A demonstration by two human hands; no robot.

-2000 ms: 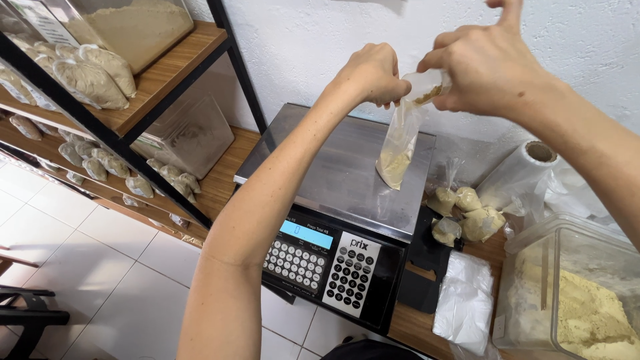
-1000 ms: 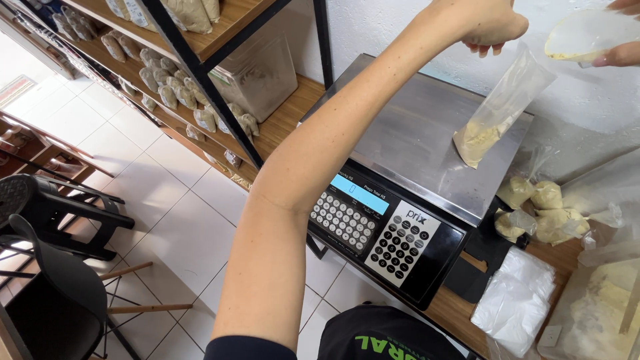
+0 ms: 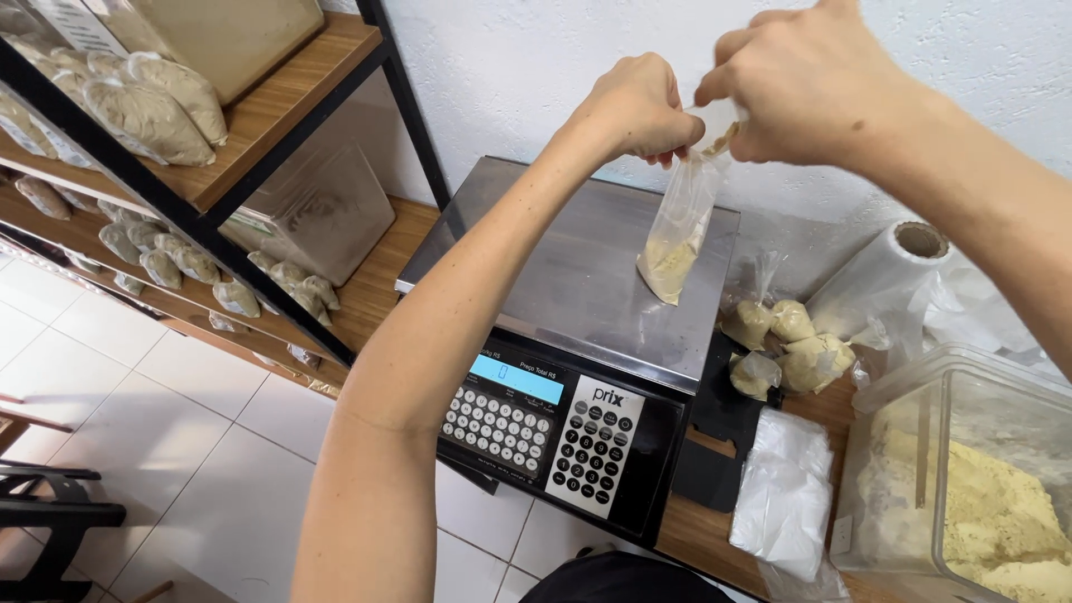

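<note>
My left hand (image 3: 649, 113) pinches the upper rim of a clear plastic bag (image 3: 680, 230), which hangs over the steel plate of a Prix digital scale (image 3: 569, 260). Pale yellow powder fills the bag's lower part; whether its bottom rests on the plate is unclear. At the bag's mouth, my right hand (image 3: 796, 92) grips a translucent scoop (image 3: 722, 126) with some powder on it, mostly covered by the fingers. The scale's blue display (image 3: 517, 378) is lit.
Right of the scale lie knotted powder bags (image 3: 814, 362), a stack of plastic bags (image 3: 785, 486), a plastic film roll (image 3: 879, 268) and a tub of yellow powder (image 3: 896, 502). Shelves (image 3: 293, 100) with filled bags and bins stand at the left; below is a tiled floor.
One second ago the scoop was apart from the bag, at the upper right; now my right hand has it at the bag's mouth. The view has shifted.
</note>
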